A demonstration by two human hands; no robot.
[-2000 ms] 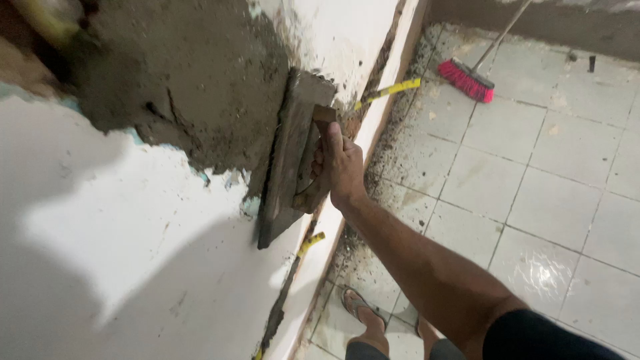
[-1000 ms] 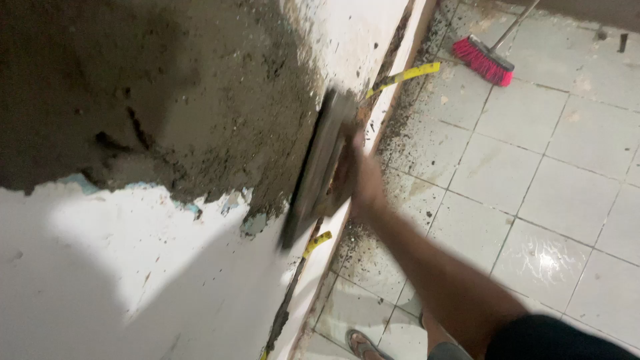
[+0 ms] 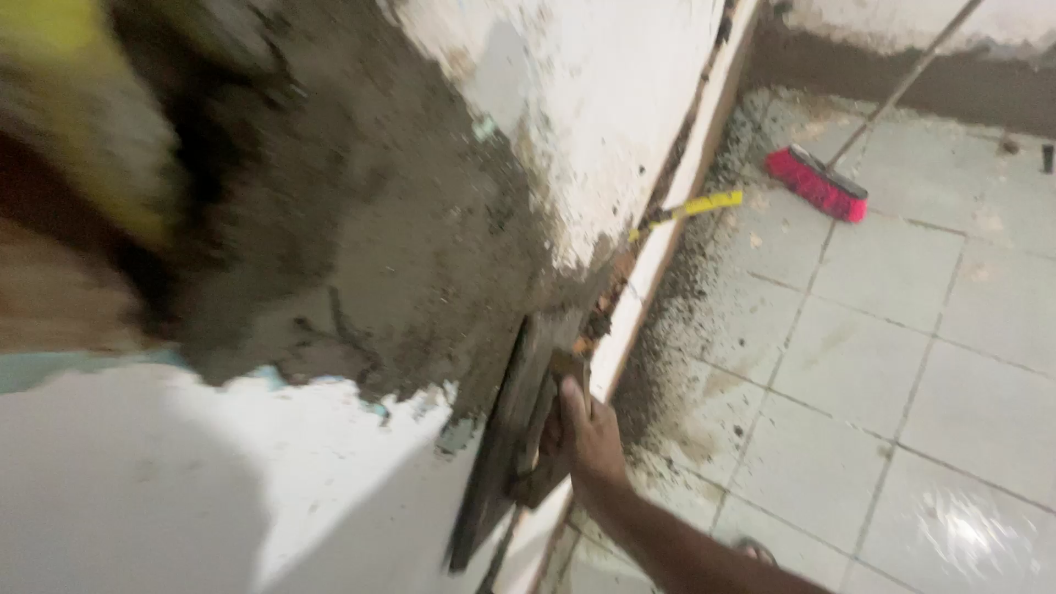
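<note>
My right hand (image 3: 590,433) grips the handle of a plastering trowel (image 3: 516,437), whose long flat blade lies against the wall near its lower edge. Wet grey mortar (image 3: 396,223) covers a wide patch of the wall to the upper left of the blade. Its ragged lower border meets white painted wall (image 3: 346,487). Beside the blade's upper end, reddish broken masonry (image 3: 602,313) shows in a gap along the ledge. My left hand cannot be made out; a blurred yellow and brown shape fills the upper left corner, very near the camera.
A yellow strip (image 3: 701,205) sticks out over the white ledge (image 3: 652,272). Crumbs of mortar (image 3: 660,355) lie along the foot of the wall on the tiled floor (image 3: 866,363). A broom with pink bristles (image 3: 817,186) stands farther back. Part of a foot shows at the bottom.
The blurred yellow and brown shape has come into the upper left, where the frame of one second ago shows mortar. My right hand stays on the trowel, which has moved lower along the wall.
</note>
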